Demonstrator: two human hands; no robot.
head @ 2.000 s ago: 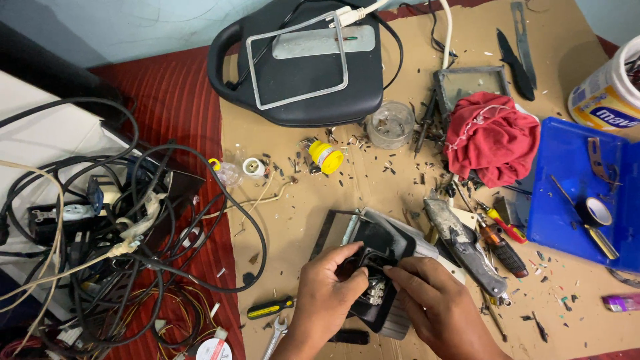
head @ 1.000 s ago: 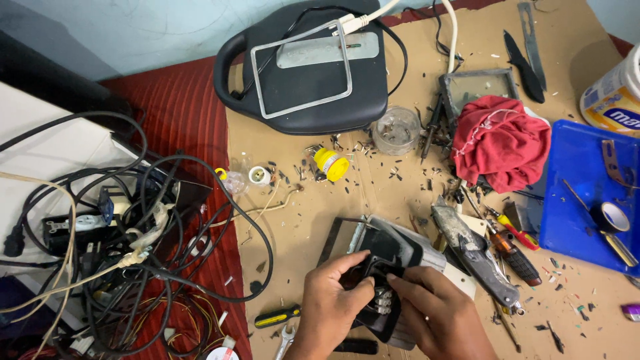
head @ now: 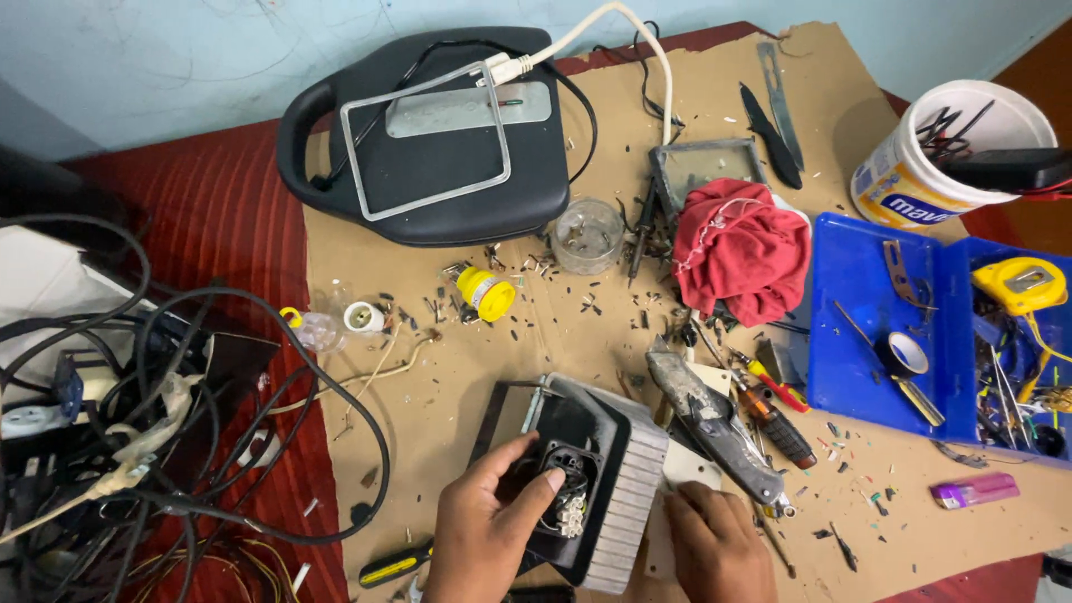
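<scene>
A finned metal housing [head: 624, 494] lies on the cardboard, with a small black junction box [head: 584, 469] in it. Wires and a whitish terminal block [head: 571, 515] show inside that box. My left hand [head: 494, 519] holds the small box, its thumb over the wires and its index finger at the rim. Just right of the housing, my right hand [head: 720, 544] rests with curled fingers at a pale flat plate [head: 662, 536]; whether it grips anything is hidden. A utility knife [head: 712, 419] lies beyond the plate, beside a screwdriver with a ribbed handle [head: 779, 427].
Tangled black cables [head: 193, 402] fill the left side. At the back sits a black appliance [head: 452, 151] with a clear frame [head: 423, 138] on it. A red cloth [head: 741, 251], a blue toolbox [head: 875, 327] and a white bucket [head: 963, 159] stand right. Wire scraps litter the cardboard [head: 452, 402].
My right hand has left the small junction box and moved right, to beside the housing. My left hand remains at the box. The view has shifted somewhat to the right.
</scene>
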